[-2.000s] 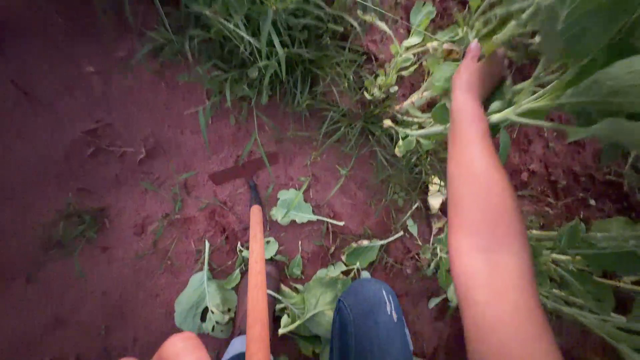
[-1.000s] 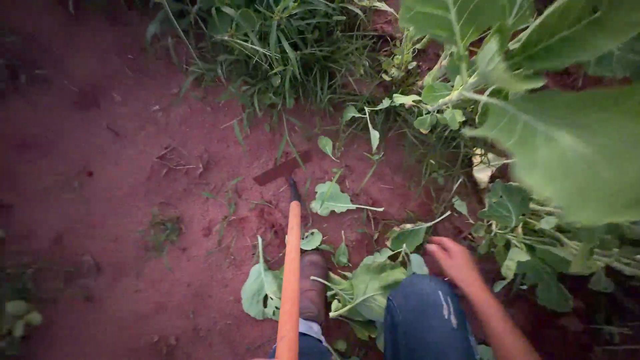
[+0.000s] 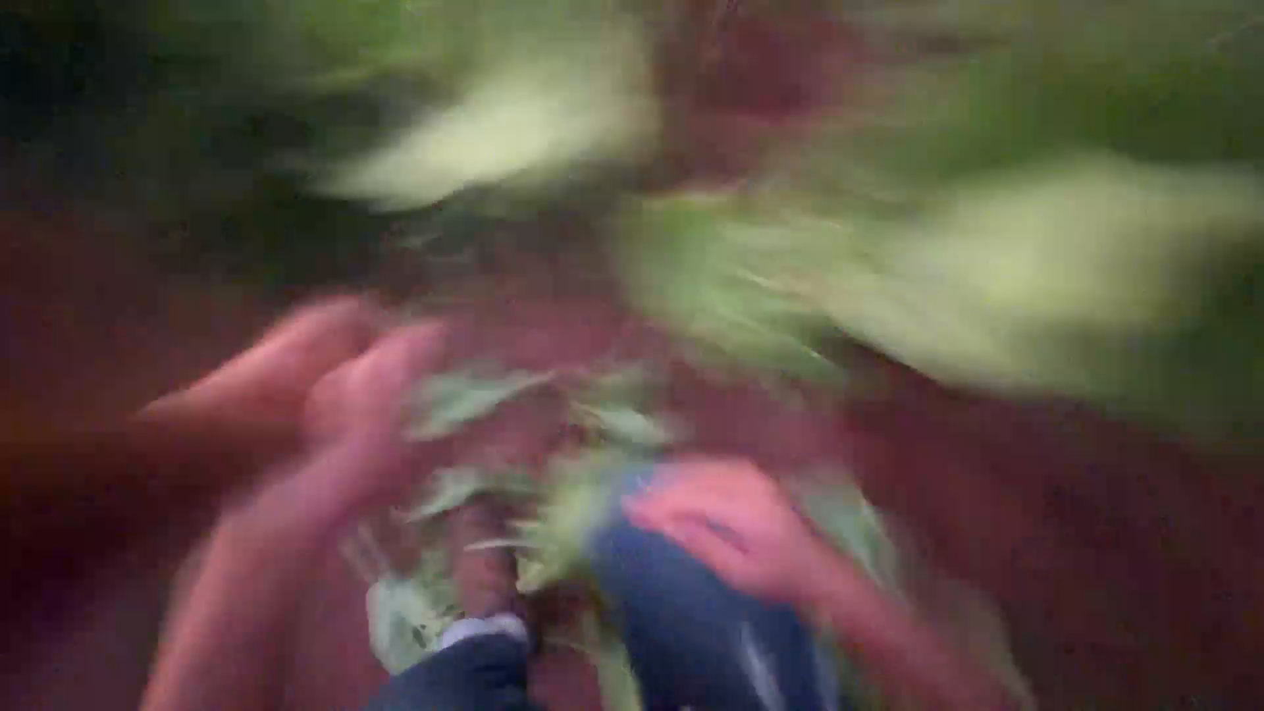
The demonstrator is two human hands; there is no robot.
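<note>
Strong blur covers the head view. My left hand (image 3: 370,385) is raised at left of centre, beside a blurred orange-pink shape (image 3: 267,370); whether that is a tool handle or part of the hand, I cannot tell. My right hand (image 3: 721,523) lies over the knee of my blue jeans (image 3: 681,602), loosely curled with a gap between thumb and fingers and nothing visible in it. Broad green leaves lie on the red soil between the hands, one of them a cut leaf (image 3: 474,395). The hoe's blade cannot be made out.
Large leafy plants (image 3: 1027,276) spread across the right and upper part of the view, with another pale leaf (image 3: 494,138) at upper left. My brown boot (image 3: 484,563) stands among loose leaves, one (image 3: 400,617) at its left. Red soil (image 3: 1066,523) shows at lower right.
My left hand has come into view. My right hand, earlier up among the plants and then beside the knee, is now over the knee. The view has shifted strongly.
</note>
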